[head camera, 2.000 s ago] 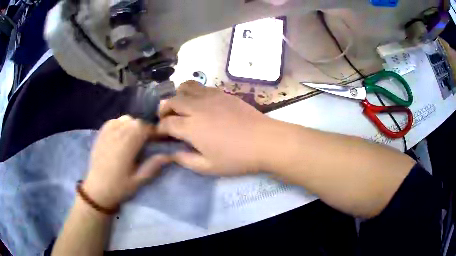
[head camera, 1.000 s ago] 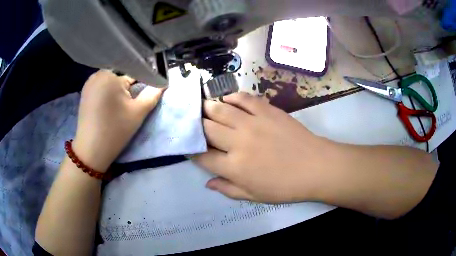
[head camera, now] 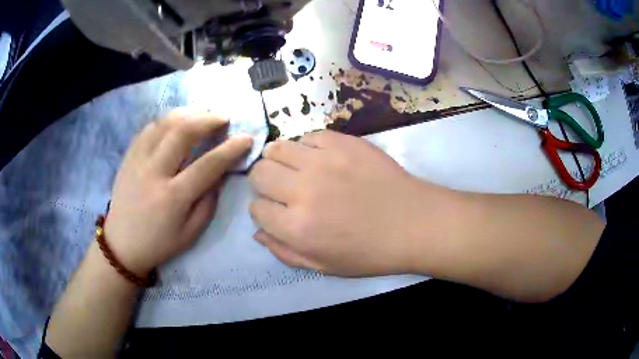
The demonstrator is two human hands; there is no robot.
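Pale grey-blue quilted lining (head camera: 63, 154) with dark fabric (head camera: 42, 91) along its far edge lies from the left side up to the sewing machine head (head camera: 133, 28). The lining's right corner lies just in front of the brightly lit needle area. My left hand (head camera: 168, 182) has thumb and fingers closed on the lining near that corner. My right hand (head camera: 329, 203) is beside the corner, fingers bent and fingertips at the fabric's edge; whether it grips the fabric cannot be told. The needle itself is not clearly visible.
A knurled grey knob (head camera: 268, 73) and a round silver disc (head camera: 300, 62) are right of the needle area. A lit smartphone (head camera: 397, 38) lies on the worn bed. Scissors (head camera: 536, 118) lie at right across a black cable (head camera: 515, 42). A printed ruler (head camera: 231, 284) marks the front edge.
My left hand has moved towards me and right, its fingers now on the lining near its right corner. My right hand has shifted slightly left. The lining now spreads wider at left.
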